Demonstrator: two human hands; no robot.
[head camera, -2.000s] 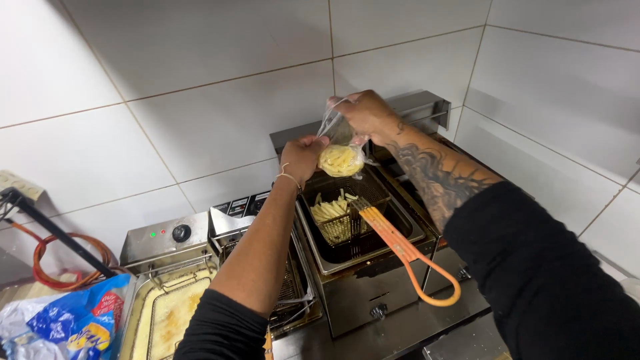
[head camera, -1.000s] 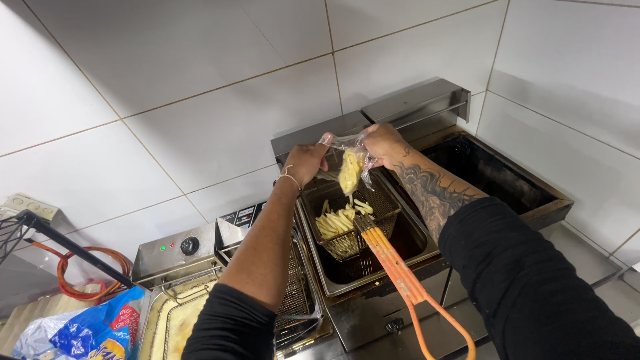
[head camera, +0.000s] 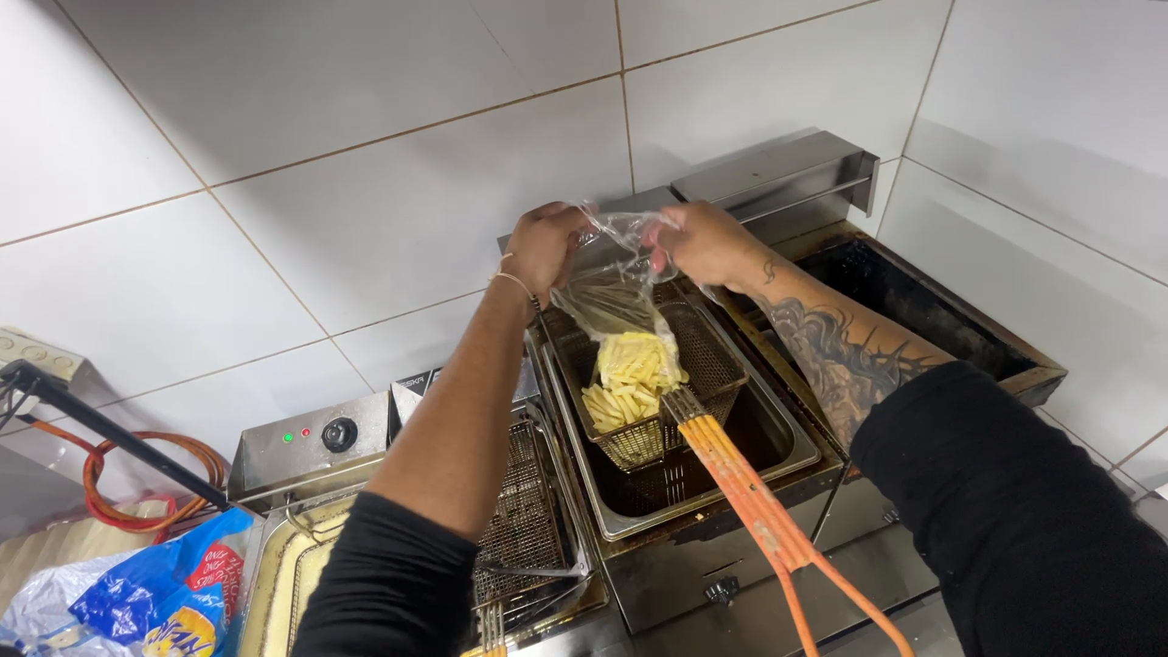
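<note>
My left hand (head camera: 547, 246) and my right hand (head camera: 698, 245) both grip the upper part of a clear plastic bag (head camera: 610, 297). The bag hangs down between them over a wire fryer basket (head camera: 639, 444). Pale cut potato fries (head camera: 630, 374) lie in the basket, and some fries at the top of the heap are at the bag's lower end. The basket rests in the steel well of a deep fryer (head camera: 602, 525). Its orange-coated handle (head camera: 748, 497) slants toward the lower right, below my right forearm.
Left of the basket, another wire basket (head camera: 520, 511) sits partly behind my left forearm. A fryer control box (head camera: 315, 447) with a dial stands over light, foamy oil. A blue plastic bag (head camera: 155, 584) and an orange hose (head camera: 100, 479) lie far left. An open dark well (head camera: 912, 292) is at right.
The clear bag, earlier bunched around the fries above the basket, now hangs longer with its lower end in the basket. More fries are in the basket.
</note>
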